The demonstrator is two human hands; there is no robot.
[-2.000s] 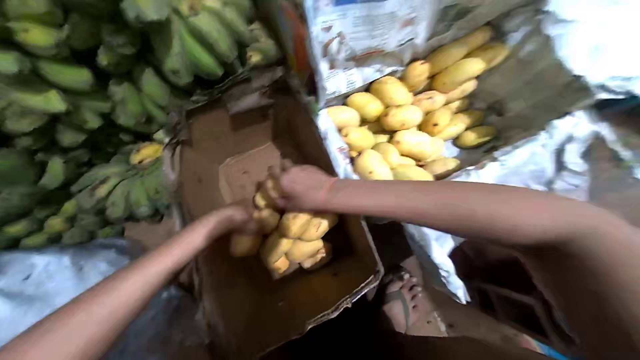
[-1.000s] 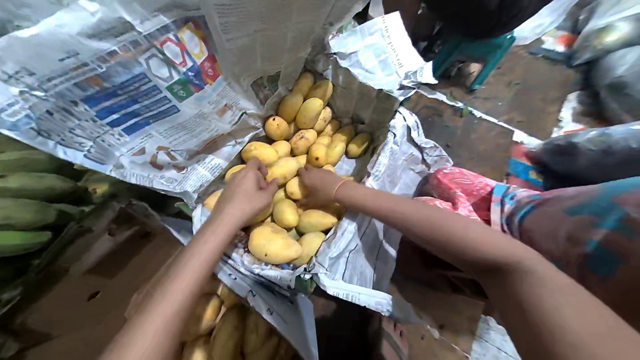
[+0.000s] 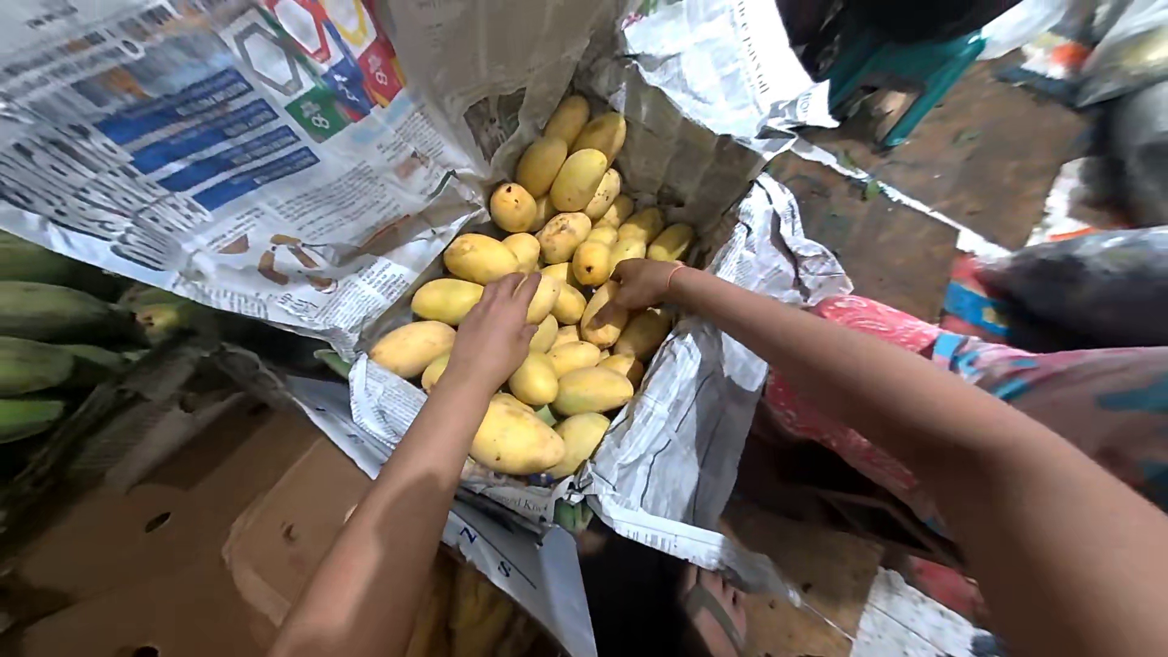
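Observation:
Yellow mangoes [image 3: 593, 390] lie heaped in a container lined with newspaper [image 3: 693, 411], in the middle of the head view. My left hand [image 3: 497, 328] rests over a mango at the left of the heap, its fingers curving around the fruit's near side. At the right of the heap, my right hand [image 3: 643, 281], with a thin band at the wrist, has its fingers around a mango [image 3: 602, 318]. The fingertips of both hands are partly hidden, and mangoes lie on all sides of them.
A large newspaper sheet [image 3: 365, 173] stands up behind the heap at left. Green bananas [image 3: 55, 315] are at the far left, above a cardboard box [image 3: 164, 538]. A teal stool [image 3: 922, 87] stands at the upper right. A person's patterned clothing [image 3: 1049, 383] is at right.
Two seconds ago both hands were on yellow fruit inside the cardboard box; now they are at the newspaper-lined heap. The view has swung toward that heap.

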